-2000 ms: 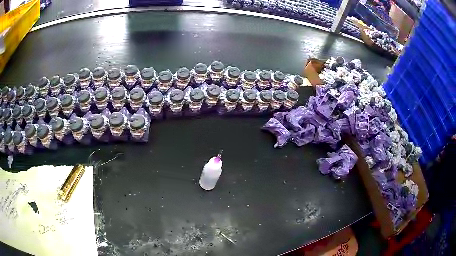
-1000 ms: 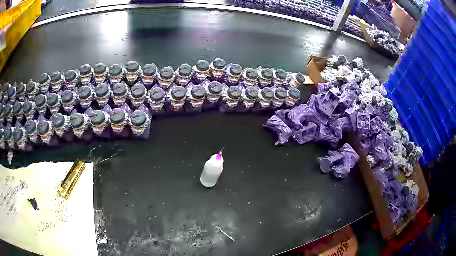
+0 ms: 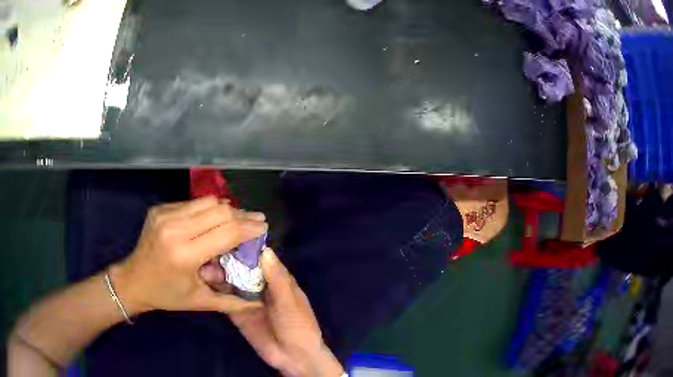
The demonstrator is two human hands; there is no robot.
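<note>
My left hand (image 3: pixel 184 258) and my right hand (image 3: pixel 284 316) are together over my lap, below the bench edge. They hold one assembled piece (image 3: pixel 245 274) between them. Its purple part points up and away, its white part is in the middle, and a dark grey end faces down toward my right palm. My left fingers wrap its top and left side. My right thumb presses its right side. The fingers hide much of the piece.
The dark bench (image 3: pixel 295 88) lies ahead, with a pale paper sheet (image 3: pixel 52 74) at left. The cardboard tray (image 3: pixel 577 147) heaped with loose purple pieces (image 3: pixel 550 76) is at right. A red stool (image 3: pixel 527 228), a blue crate (image 3: pixel 649 103) and floor crates of parts are also at right.
The view has tilted down from the bench to my lap. Both hands now show, holding a piece; neither showed before. The standing rows have left the view, and the glue bottle is nearly out at the top.
</note>
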